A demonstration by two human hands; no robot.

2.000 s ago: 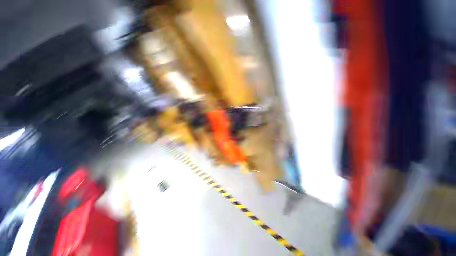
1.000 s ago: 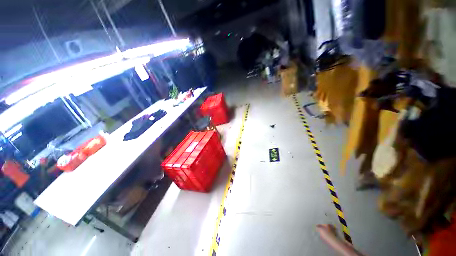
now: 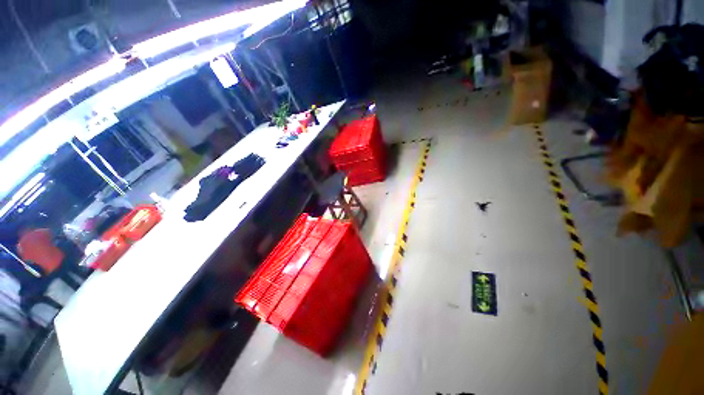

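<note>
Neither of my hands shows in the current view. A long white table (image 3: 166,266) runs from the lower left towards the upper middle. A bundle of black pieces (image 3: 214,193) lies on it, with a small magenta and white spot near its middle. A large red crate (image 3: 313,279) stands on the floor beside the table, nearest in front of me. A second red crate (image 3: 359,150) stands farther off, by the table's far end. A stool (image 3: 345,202) with low wooden legs stands between the two crates.
Red trays (image 3: 126,235) sit at the table's left edge. A potted plant (image 3: 281,115) and small items stand at its far end. Yellow-black tape (image 3: 572,231) lines the floor around a green arrow sign (image 3: 484,293). Brown paper (image 3: 662,173) hangs right; a carton (image 3: 529,86) stands far back.
The view has swung from a blur to the table and floor. The table and crates now look nearer. The hand low on the right one second ago has left the picture.
</note>
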